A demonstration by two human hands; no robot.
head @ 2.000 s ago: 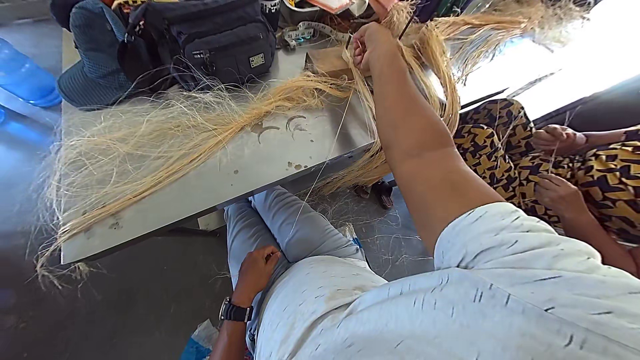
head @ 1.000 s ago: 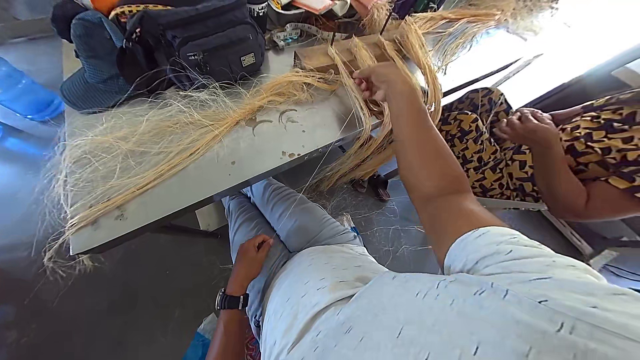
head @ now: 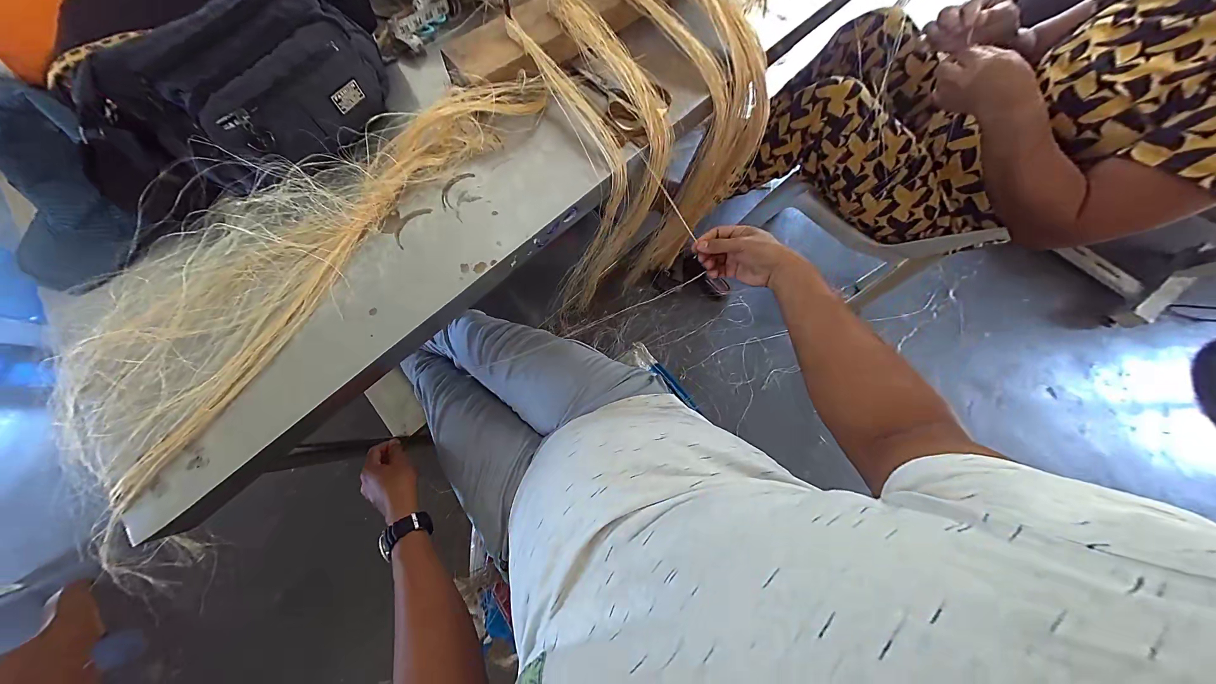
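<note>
My right hand (head: 739,256) pinches a thin strand of plant fibre (head: 679,214) between thumb and fingers, off the table's edge; the strand runs up towards hanks of pale fibre (head: 655,142) that hang over that edge. The hanks come from a wooden block (head: 513,47) on the table. Low beside my left thigh is my left hand (head: 389,478), fingers curled, with a watch on the wrist; whether it holds a strand cannot be made out. A long loose bundle of fibre (head: 313,228) lies along the grey table (head: 418,275).
A dark bag (head: 275,85) and a blue cap (head: 62,190) lie at the table's far left. At right a person in patterned clothing (head: 883,142) sits on a chair, both hands at fine strands. Loose fibres (head: 750,351) lie on the floor. A bare foot (head: 57,636) shows lower left.
My right hand has moved from the hanks by the wooden block, away from the table and down towards my body. The left hand remains low by my leg.
</note>
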